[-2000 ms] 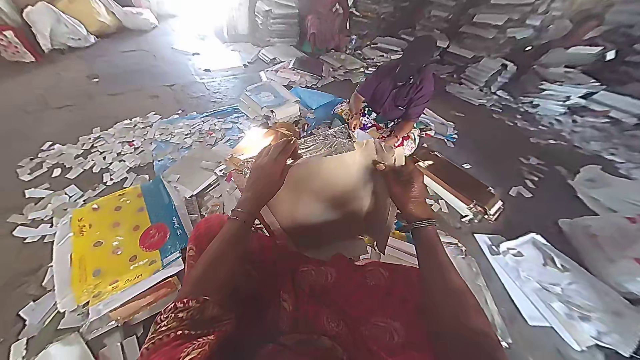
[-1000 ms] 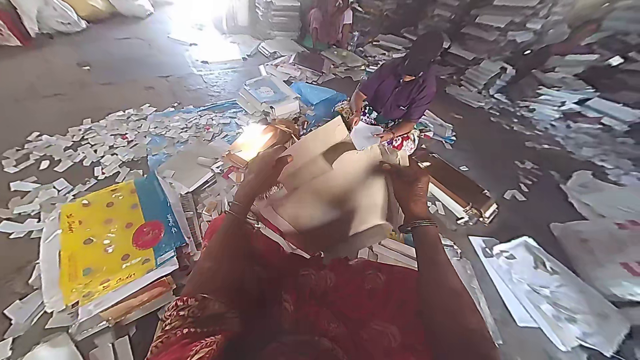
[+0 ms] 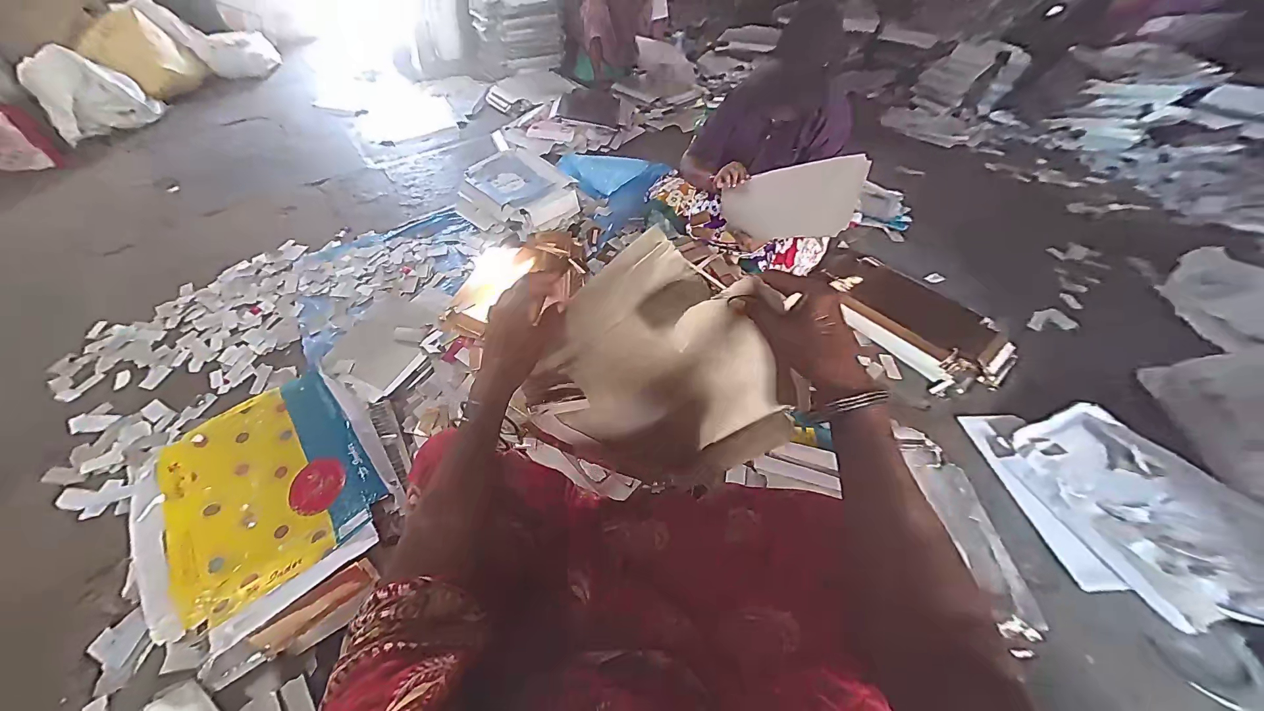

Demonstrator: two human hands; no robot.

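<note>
A blurred, curved sheet of tan paper or thin card [image 3: 662,346] spans the space between my hands, above my lap. My right hand [image 3: 805,326] grips its right side, the fingers bent at the top edge. At the sheet's left side is my left hand [image 3: 523,321], its fingers curled; whether they hold the edge I cannot tell. Loose card pieces lie under and around the sheet. A yellow and blue printed sheet [image 3: 252,504] lies on a stack at the left.
A co-worker in purple [image 3: 780,128] sits ahead, holding a pale sheet [image 3: 795,197]. Small paper scraps [image 3: 227,326] spread at the left. A brown, white-edged stack [image 3: 918,316] and a clear plastic bag [image 3: 1116,494] lie at the right. White sacks [image 3: 84,94] stand back left.
The tan sheet between my hands has changed shape and now bends in a curve. The co-worker's pale sheet shows larger and raised than a second ago.
</note>
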